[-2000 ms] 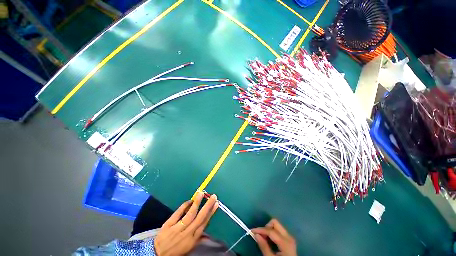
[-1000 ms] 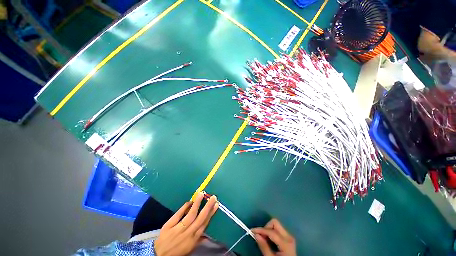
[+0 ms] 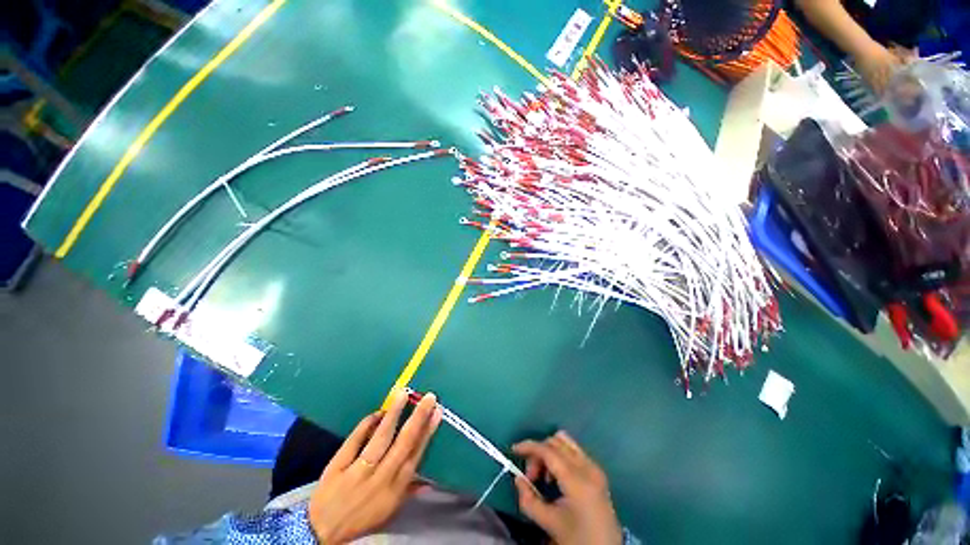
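Note:
A white wire assembly [image 3: 468,434] lies slanting at the bench's near edge. My left hand [image 3: 374,468] lies over its upper end, fingertips pressing the red part by the yellow tape [image 3: 447,312]. My right hand [image 3: 569,492] holds the lower part between thumb and fingers; the lower end is hidden. A thin pale tie tail [image 3: 490,488] sticks out sideways below the wires. A large pile of white wires with red ends [image 3: 649,229] fans out right of the tape. A few white assemblies [image 3: 279,213] lie apart at the left.
White label strips [image 3: 218,348] lie at the left bench edge and beyond the pile. A blue bin [image 3: 223,415] is below that edge. At right are a white scrap [image 3: 776,394], a blue tray [image 3: 798,261], a black pouch [image 3: 819,213] and red-handled tool [image 3: 923,319]. Another person's hand [image 3: 879,66] shows top right.
The whole view has shifted, so the bench things sit further left and higher. My right hand's fingers have moved slightly up along the wires. The other person's hand is now at a bag of wires.

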